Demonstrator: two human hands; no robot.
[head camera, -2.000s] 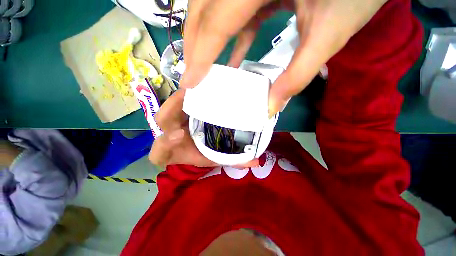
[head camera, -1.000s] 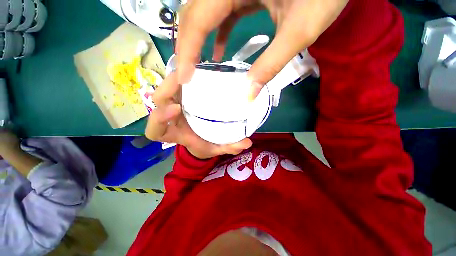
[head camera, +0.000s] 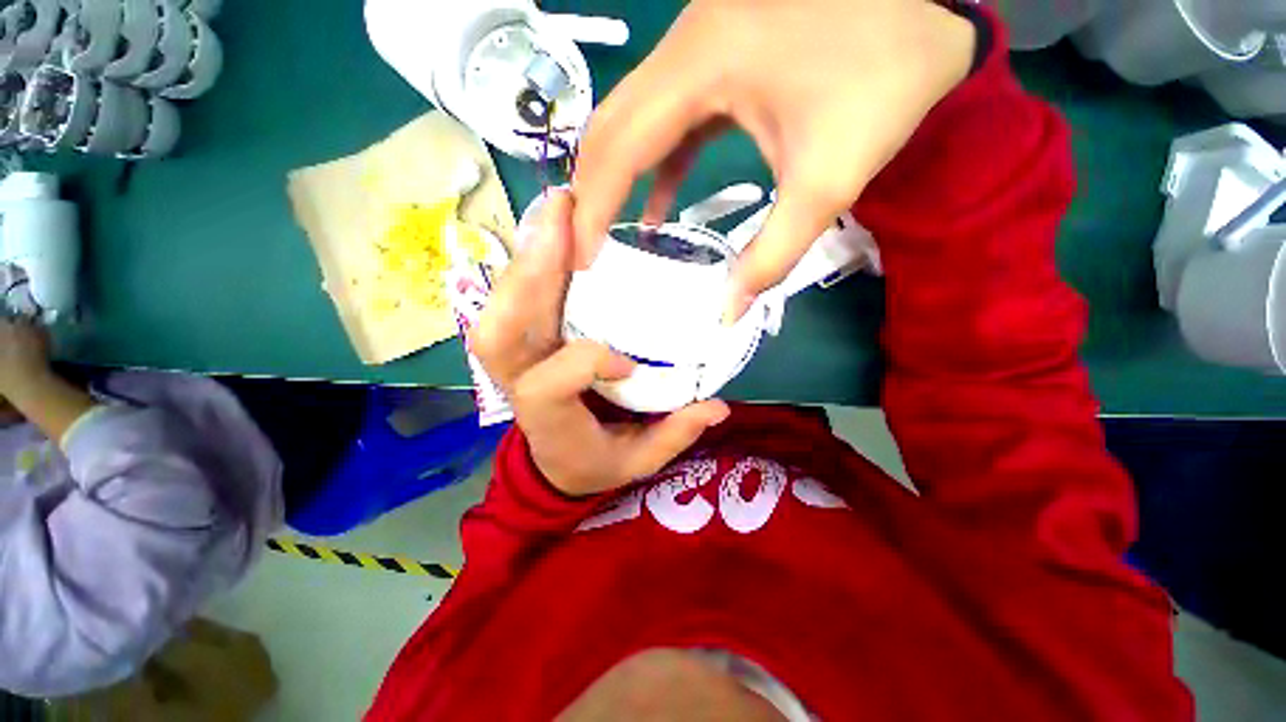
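Observation:
A white rounded camera housing (head camera: 656, 303) is held above the bench's front edge, its dark top face tilted up and away. My left hand (head camera: 571, 395) grips it from the left and below. My right hand (head camera: 790, 127) reaches from above, with fingertips on both sides of its upper part. A white bracket arm (head camera: 832, 254) extends from it to the right, and an antenna (head camera: 721, 205) shows behind. Its interior is not visible. A second white housing (head camera: 487, 71) lies open behind, with dark wires at its round end.
Cardboard (head camera: 332, 240) with yellow paste (head camera: 409, 251) lies left of my hands, a glue tube (head camera: 491, 402) overhanging the edge beside it. White shells (head camera: 127, 64) stand at far left, white units (head camera: 1224, 268) at right. A person in a lilac sleeve (head camera: 155, 466) sits left.
The gap showing wires two seconds ago is covered; the upper white part now sits against the housing. The second housing shows more fully, and the view has shifted.

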